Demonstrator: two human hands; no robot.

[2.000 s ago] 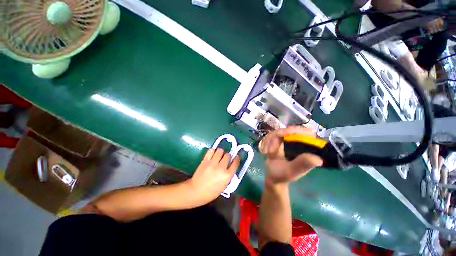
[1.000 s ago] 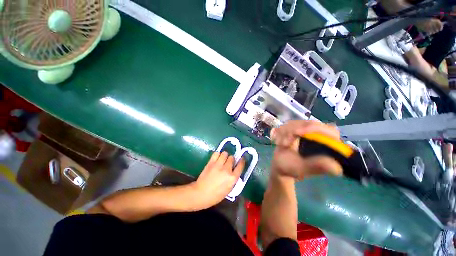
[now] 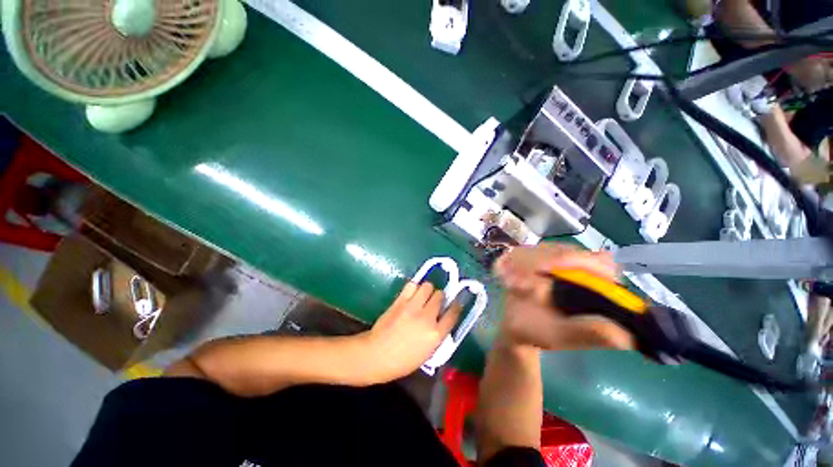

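My left hand (image 3: pixel 413 330) rests on two white looped plastic housings (image 3: pixel 470 315) lying side by side at the bench's near edge. Its fingers cover their middles. My right hand (image 3: pixel 557 296) grips the electric screwdriver (image 3: pixel 603 299), black with a yellow-orange band, its thick cable trailing right. The driver's tip is hidden at the screw feeder (image 3: pixel 511 205), a silver open-topped metal box just beyond the hand. A solid white bar (image 3: pixel 464 166) stands at the feeder's left side. Any screw is too small to tell.
A pale green fan (image 3: pixel 123 41) is at the upper left. Several white looped housings (image 3: pixel 659 212) lie beyond the feeder. A grey metal post (image 3: pixel 731 258) crosses at right. A cardboard box (image 3: pixel 114 301) and red stool (image 3: pixel 566 442) are below the bench. Other workers' arms (image 3: pixel 776 128) show at upper right.
My right hand and screwdriver have shifted slightly right; the thick cable has dropped from its high arc. My left hand stays on the housings. Housings beyond the feeder sit further along; another piece shows in the box.
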